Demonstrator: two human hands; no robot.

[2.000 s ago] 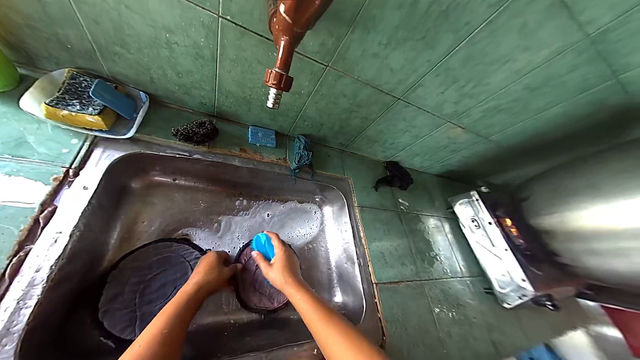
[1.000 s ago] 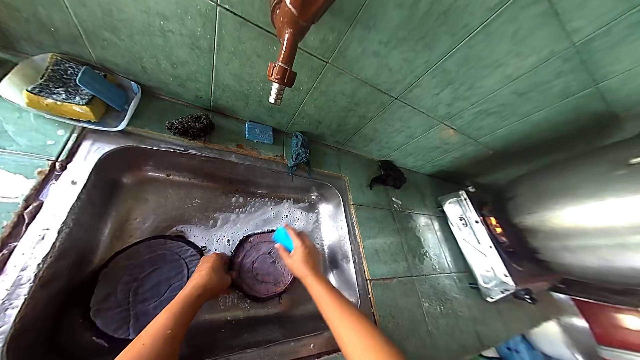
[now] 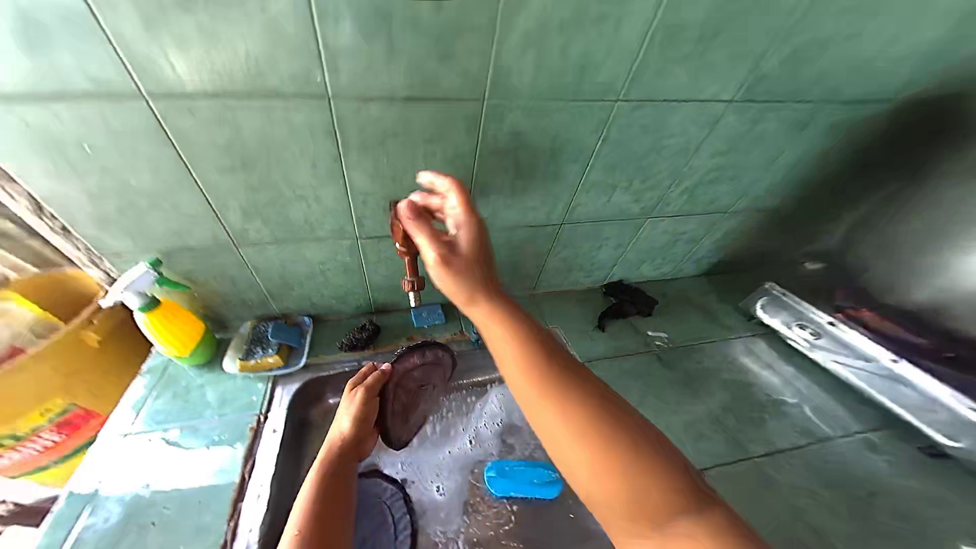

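My left hand (image 3: 360, 408) grips the edge of a small round dark disc (image 3: 415, 393), tilted up over the metal sink (image 3: 301, 423). Beside the brown faucet (image 3: 410, 263) on the wall, my right hand (image 3: 454, 236) is raised with its fingers spread, partly covering the faucet's top; whether it touches the faucet is unclear. A blue scrubbing brush or block (image 3: 524, 479) lies in the sink among suds. Below my left hand, a larger round dark disc (image 3: 381, 515) rests in the basin, partly hidden.
Behind the sink sit a black scourer (image 3: 359, 335), a blue sponge piece (image 3: 428, 315) and a black rag (image 3: 627, 301). Left are a tray (image 3: 305, 345) with sponges, a spray bottle (image 3: 175, 328) and a yellow bucket (image 3: 107, 366). A metal stove (image 3: 862, 358) stands right.
My right hand has let go of the blue object and risen to the faucet. The small disc, flat in the sink before, is now lifted and tilted in my left hand. The view has tipped upward.
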